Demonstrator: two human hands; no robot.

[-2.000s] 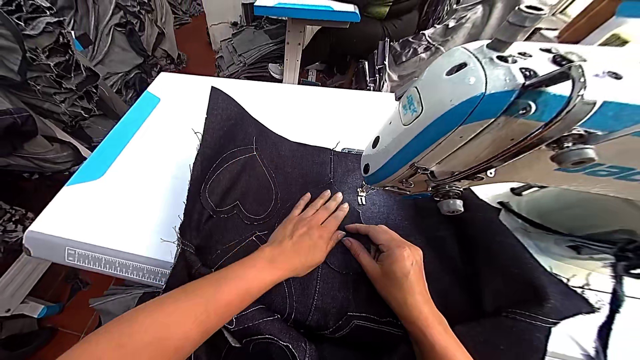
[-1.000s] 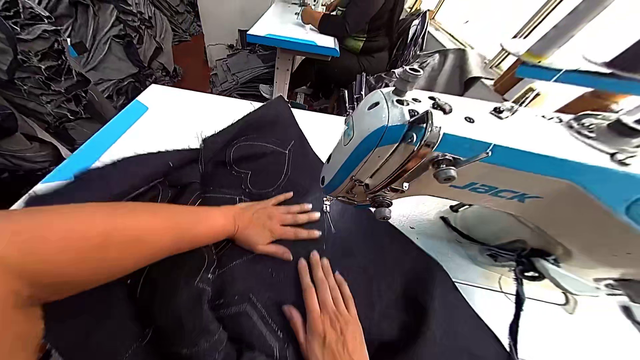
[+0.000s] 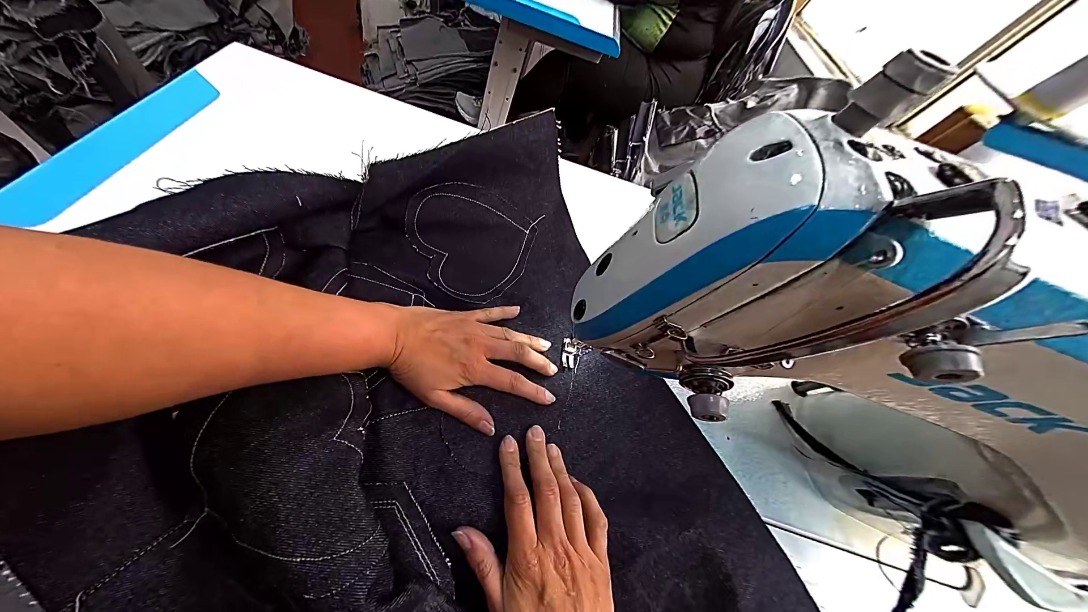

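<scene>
Dark denim fabric [image 3: 680, 493] with pale stitched outlines, one of them a heart [image 3: 472, 242], lies spread under the head of a Jack industrial sewing machine [image 3: 722, 212]. The presser foot [image 3: 570, 352] rests on or just above the cloth. My left hand [image 3: 472, 361] lies flat on the denim, fingers spread, its fingertips just left of the foot. Below it my right hand [image 3: 548, 527] is also flat on the cloth, fingers pointing up toward the foot, thumb apart. Neither hand grips anything. A short line of thread or stitching runs down from the foot.
The white table [image 3: 314, 119] has a blue edge [image 3: 110, 144] at the left. Behind it stand a second blue-edged table [image 3: 552, 25], stacks of dark fabric [image 3: 433, 55] and a partly visible person in dark clothing [image 3: 671, 51]. A dark cloth strip [image 3: 914, 552] hangs at the machine's right.
Two seconds ago my hands were close together by the foot with the denim turned differently. The cloth has since rotated, and my hands now lie apart, flat on it. The view has shifted.
</scene>
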